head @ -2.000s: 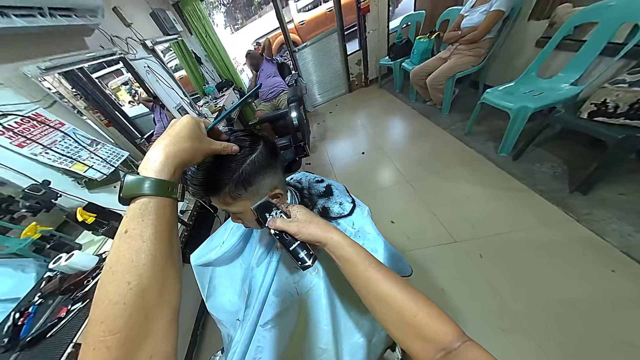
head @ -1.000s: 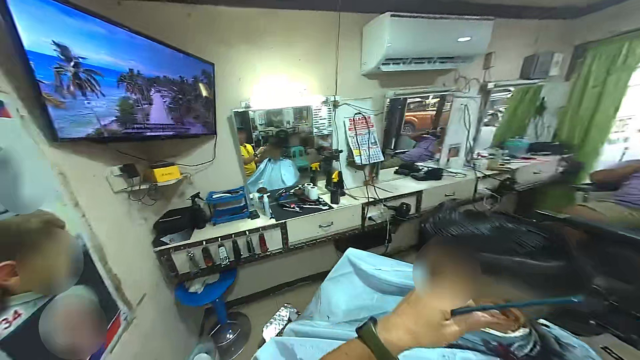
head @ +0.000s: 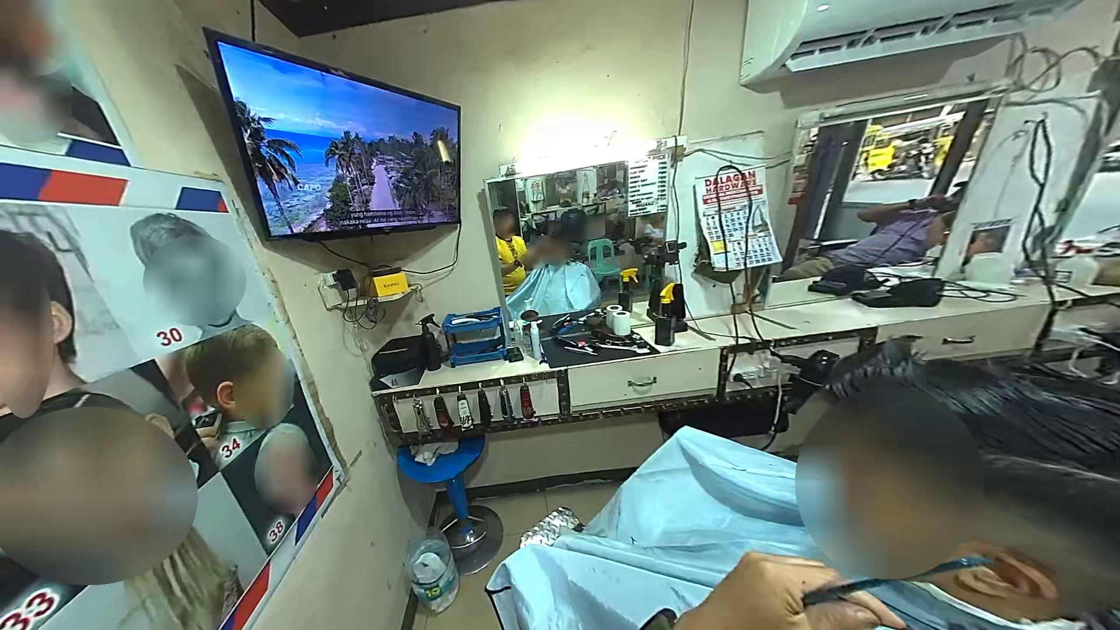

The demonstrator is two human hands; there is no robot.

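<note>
In the head view my left hand (head: 774, 595), low in the frame, is closed on a dark blue comb (head: 910, 577). The comb's far end lies in front of the ear of a seated person (head: 1032, 464) with black hair, combed back on top and shorter at the side. A light blue barber's cape (head: 700, 499) covers this person's body. A bit of a dark wristband (head: 661, 619) shows at my left wrist. My right hand is out of view, and so is the hair clipper seen earlier.
A counter (head: 643, 382) runs along the wall, with a wall mirror (head: 569, 236) above, spray bottles (head: 667, 315) and tools on top, and clippers (head: 464, 409) hanging at its edge. A blue stool (head: 442, 464) and a plastic water container (head: 431, 573) stand below. A haircut poster (head: 254, 490) is at left.
The view has swung strongly toward the mirrors and television. My left hand with the comb has come down from the top of the hair to beside the ear. My right hand and the clipper have left view.
</note>
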